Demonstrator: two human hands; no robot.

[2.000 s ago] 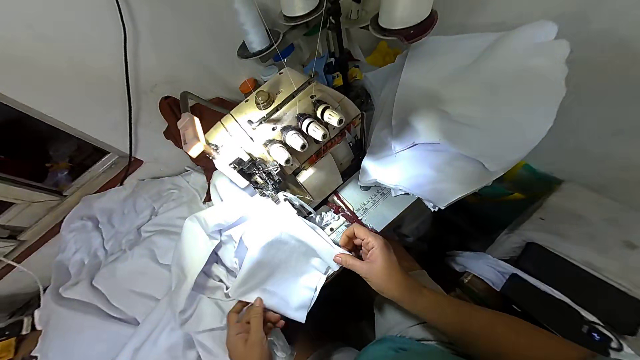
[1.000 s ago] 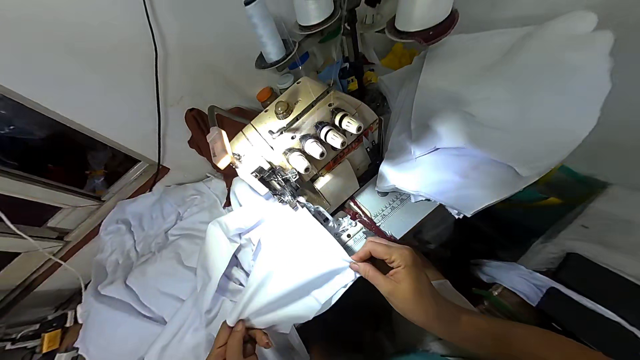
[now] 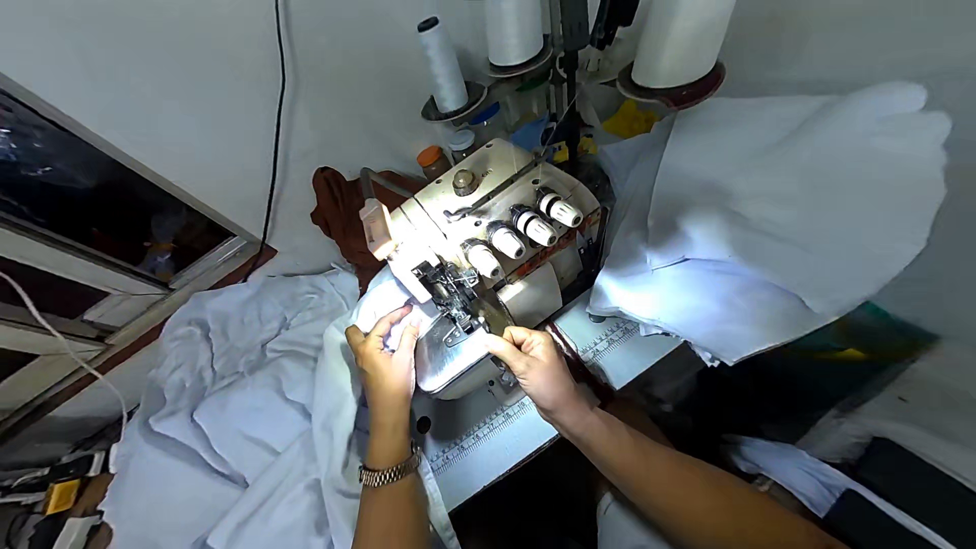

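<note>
An overlock sewing machine [image 3: 496,221] stands lit by its small lamp [image 3: 376,229]. My left hand [image 3: 385,354], with a metal watch band at the wrist, pinches the edge of white fabric [image 3: 248,412] just left of the needle and presser foot area [image 3: 450,293]. That fabric drapes down to the left of the machine. My right hand [image 3: 534,366] is at the front right edge of the metal sewing plate [image 3: 450,354], thumb and fingertips together near the presser foot. Whether anything thin is between those fingertips cannot be told.
A stack of white fabric pieces [image 3: 778,229] lies right of the machine. Thread cones [image 3: 515,34] stand behind it, near an orange-capped jar [image 3: 433,162] and brown cloth [image 3: 339,217]. A ruler tape [image 3: 488,431] runs along the table front. A black cable [image 3: 276,137] hangs on the wall.
The white fabric that lay over the front of the machine is off the sewing plate, which now shows. My left hand has moved up to the needle area, and my right hand has moved closer to the presser foot.
</note>
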